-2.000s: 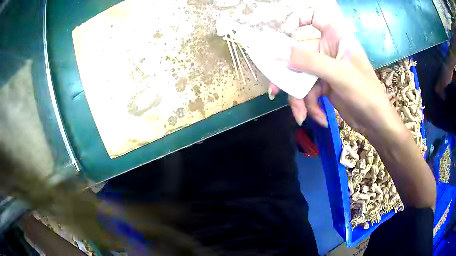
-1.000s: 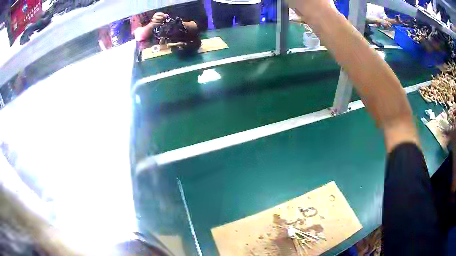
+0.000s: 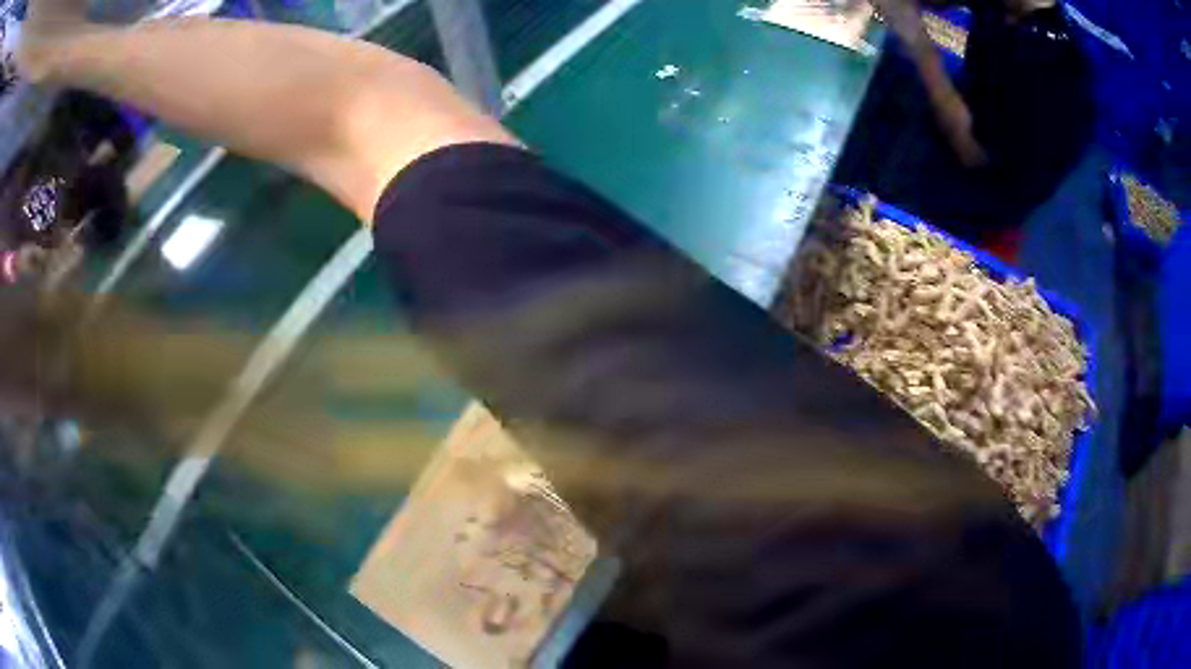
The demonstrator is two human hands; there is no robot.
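Observation:
My right arm crosses the view from the lower right to the upper left. My right hand (image 3: pixel 37 50) is at the upper left edge, small, blurred and partly cut off; its fingers and anything in them cannot be made out. My left hand is not in view. The tan stained work board (image 3: pixel 418 582) lies on the green bench, partly hidden by my dark sleeve. A pale lump with thin sticks (image 3: pixel 528 481) lies on the board.
A blue crate full of jumbled beige parts (image 3: pixel 960 346) stands at the right. Another person in dark clothes (image 3: pixel 1012 118) is beyond it. Pale rails (image 3: pixel 281 333) cross the bench. A blurred tan band crosses the view.
The view has swung to the right and tilted, bringing the blue crate back in. My right arm now reaches to the upper left. The white piece seen in my right hand earlier is no longer visible.

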